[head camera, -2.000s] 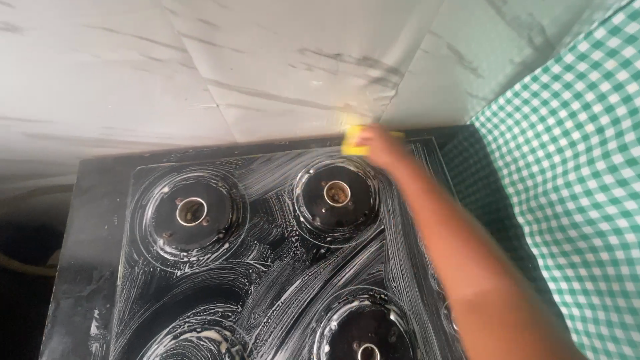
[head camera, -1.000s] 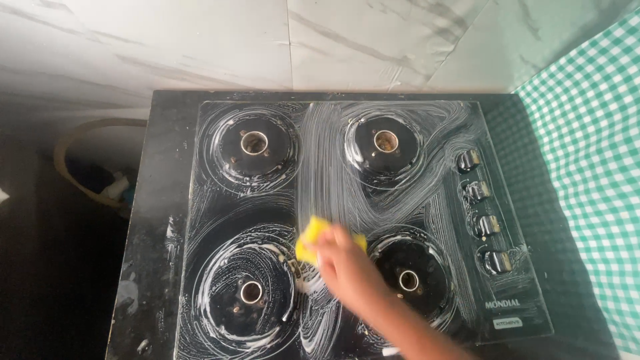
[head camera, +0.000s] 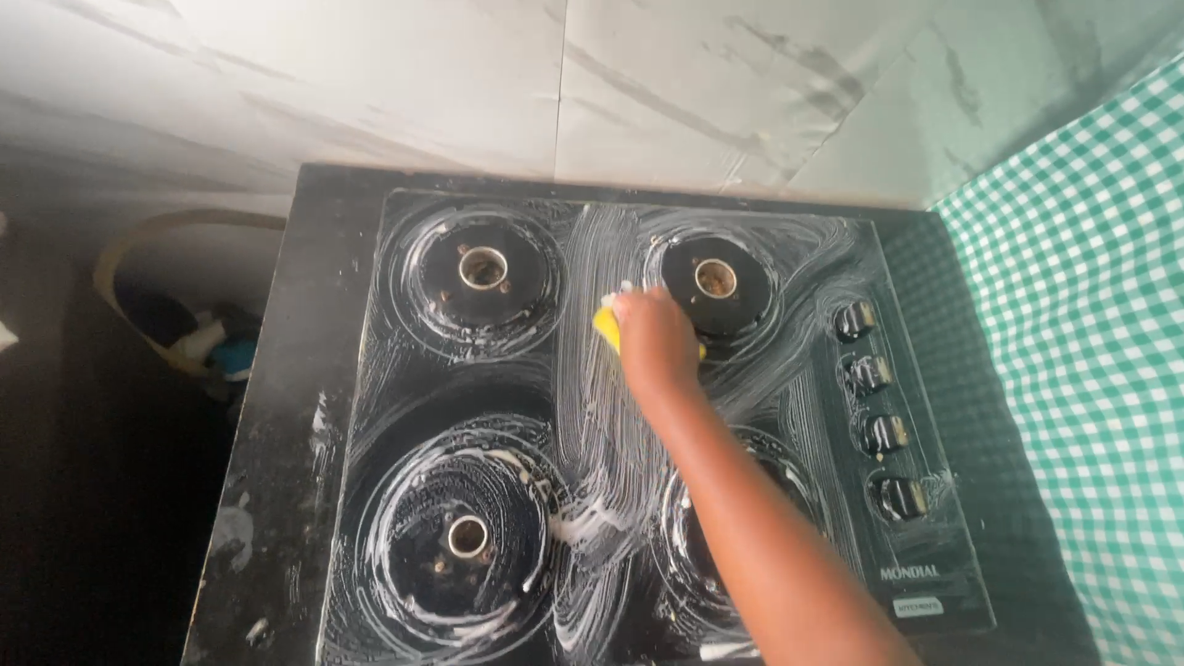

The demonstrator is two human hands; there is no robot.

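My right hand (head camera: pixel 657 338) is closed over a yellow sponge (head camera: pixel 607 326), pressed on the black glass cooktop (head camera: pixel 601 407) between the two rear burner wells. White soapy streaks cover much of the glass. The rear left burner base (head camera: pixel 483 305) and the front left one (head camera: pixel 444 578) have foam rings around them. Just right of my hand is the rear right burner base (head camera: pixel 740 277); my forearm partly hides the front right one (head camera: pixel 694 546). Several black knobs (head camera: pixel 868 374) with foam on them line the right side. My left hand is not in view.
A marbled wall (head camera: pixel 444 102) stands behind the cooktop. A green and white checked cloth (head camera: pixel 1091 305) hangs along the right edge. To the left, in a dark gap, are a curved beige hose (head camera: pixel 116 254) and a blue item (head camera: pixel 233 356).
My right hand, holding the sponge, was by the cooktop's back edge, then between the front burners; now it is farther back, beside the rear right burner. The view has shifted.
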